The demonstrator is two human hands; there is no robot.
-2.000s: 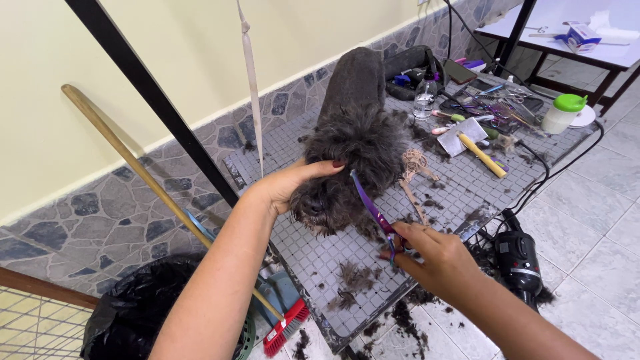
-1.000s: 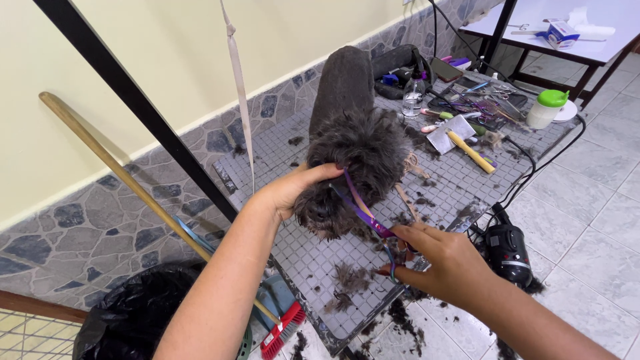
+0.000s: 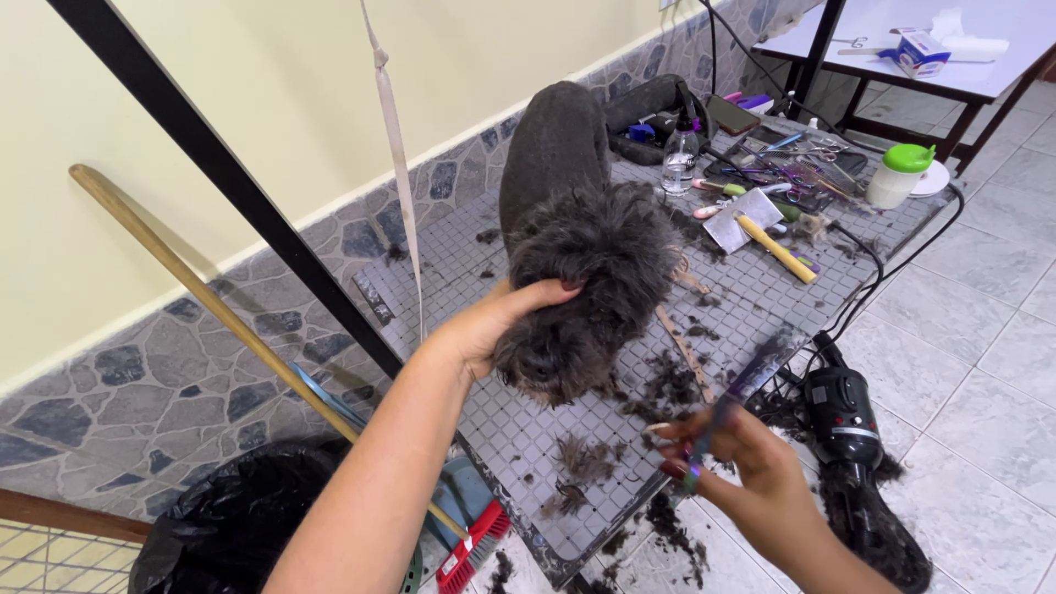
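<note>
A dark, curly-haired dog stands on the grey grooming table, its body clipped short and its head still shaggy. My left hand holds the side of its head and muzzle, the thumb on the hair below the eyes. Away from the dog, over the table's near right edge, my right hand holds a pair of grooming scissors. Motion blurs the scissors, whose blades point up and to the right; whether they are spread I cannot tell. Cut hair lies in tufts below the dog's muzzle.
A slicker brush, a spray bottle, several scissors and combs, and a green-lidded cup stand or lie at the table's far right. A black dryer is beside the table. At left are a black post, a red broom and a bin bag.
My right hand has moved the scissors away from the dog's face, down and to the right; their blades were against the hair earlier. My left hand still holds the head.
</note>
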